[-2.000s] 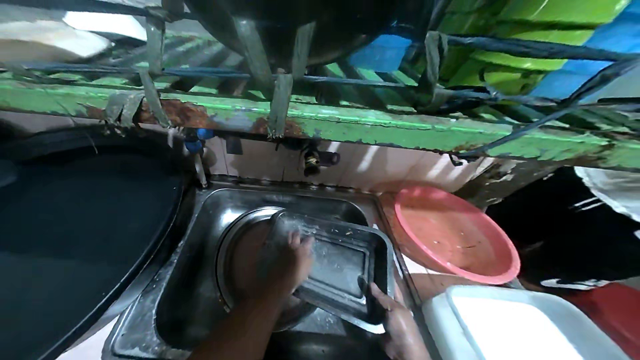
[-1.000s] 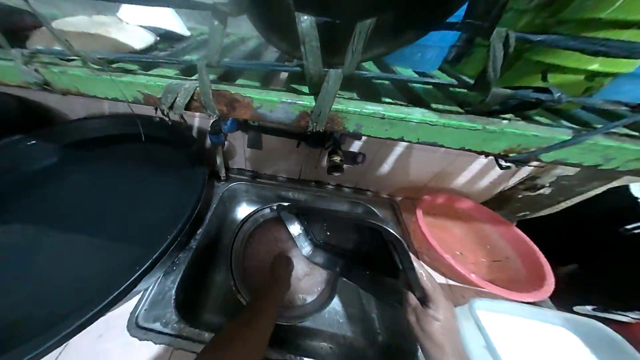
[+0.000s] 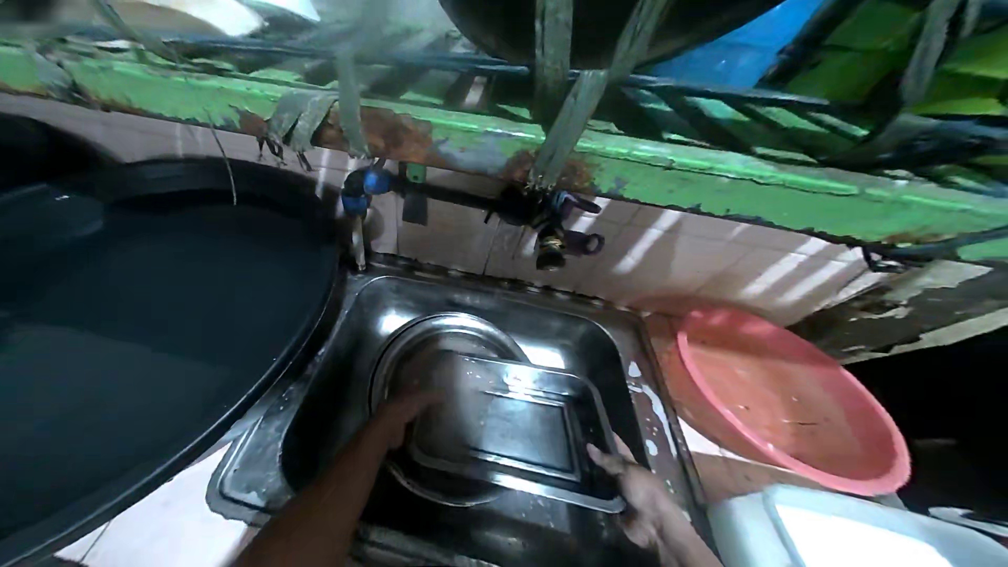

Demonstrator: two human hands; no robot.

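A rectangular metal tray [image 3: 528, 429] is held tilted over a round metal basin [image 3: 453, 321] in the stainless steel sink [image 3: 583, 335]. My right hand [image 3: 638, 492] grips the tray's right edge, thumb on the rim. At the tray's left part is my left hand [image 3: 413, 402], blurred; whether it grips anything cannot be made out. The basin's inside is mostly hidden behind the tray and my left hand.
A large black tub [image 3: 165, 283] of dark liquid stands left of the sink. To the right are a pink plastic basin [image 3: 787, 394] and a white container [image 3: 748, 520]. A tap [image 3: 551, 248] projects from the wall below a green slatted rack [image 3: 472, 150].
The tray was tilted up steeply a second ago, with my left hand in the basin; now its inner face shows again and my left hand is at the tray's left part.
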